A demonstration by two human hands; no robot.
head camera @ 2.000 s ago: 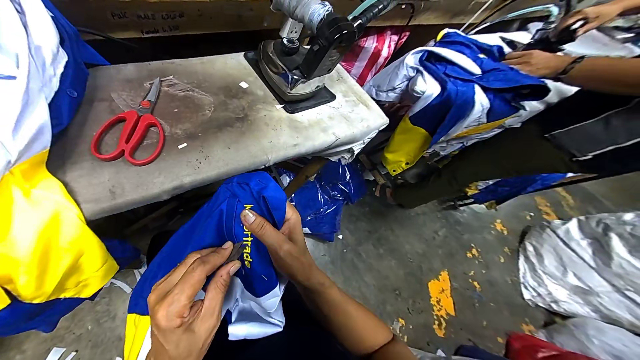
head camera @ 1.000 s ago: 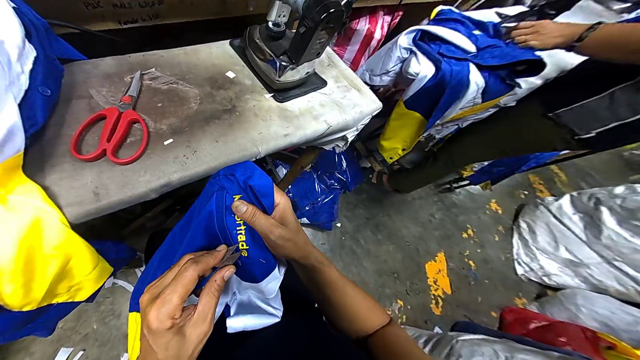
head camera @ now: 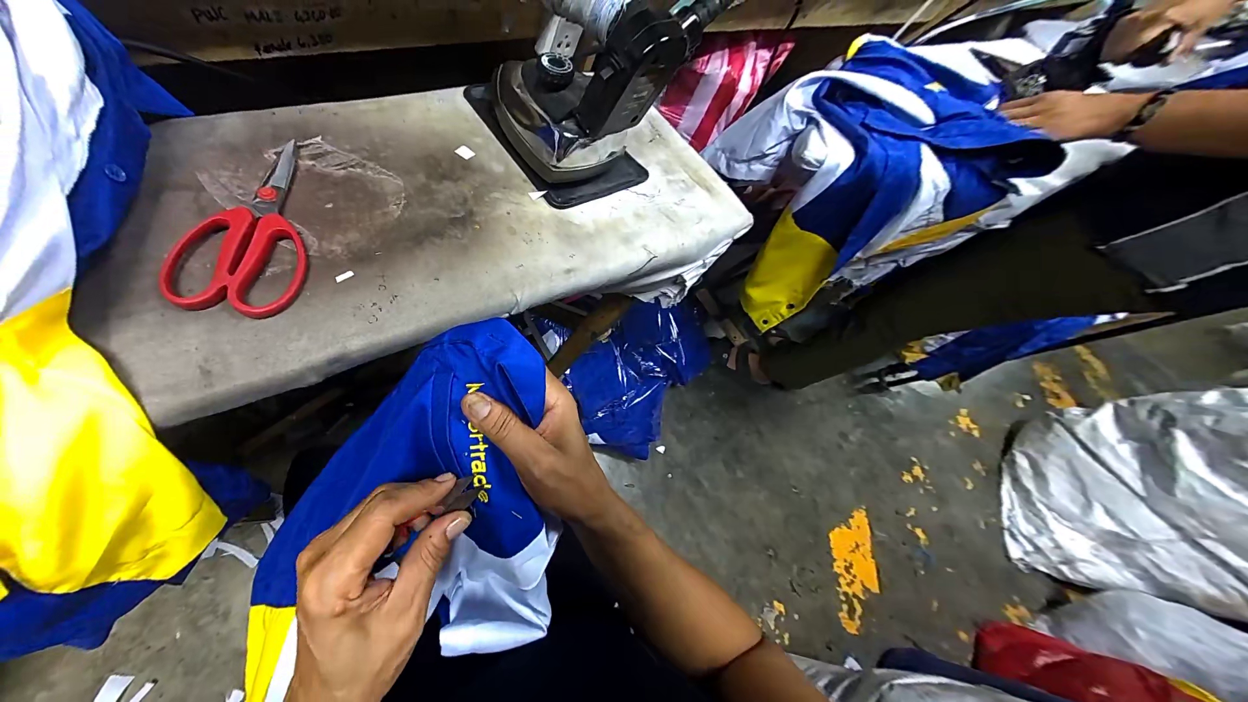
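A blue, white and yellow fabric garment with yellow embroidered lettering is gathered between my hands. My right hand grips its blue part, with the thumb lying beside the lettering. Pinched between the thumb and forefinger of my left hand is a small dark metal tool, its tip at the lower end of the lettering; its exact kind is mostly hidden by the fingers. Red-handled scissors lie on the padded ironing table above my hands. A clothes iron stands on a dark rest at the table's right end.
Blue, white and yellow garments hang at the left. On the right, another person's hands work at a similar garment. A blue plastic-wrapped bundle lies below the table. Silvery sacks and a red cloth are at lower right.
The small tool's tip has stayed close to the lettering, between my left thumb and forefinger. The other person's hands have shifted over their garment.
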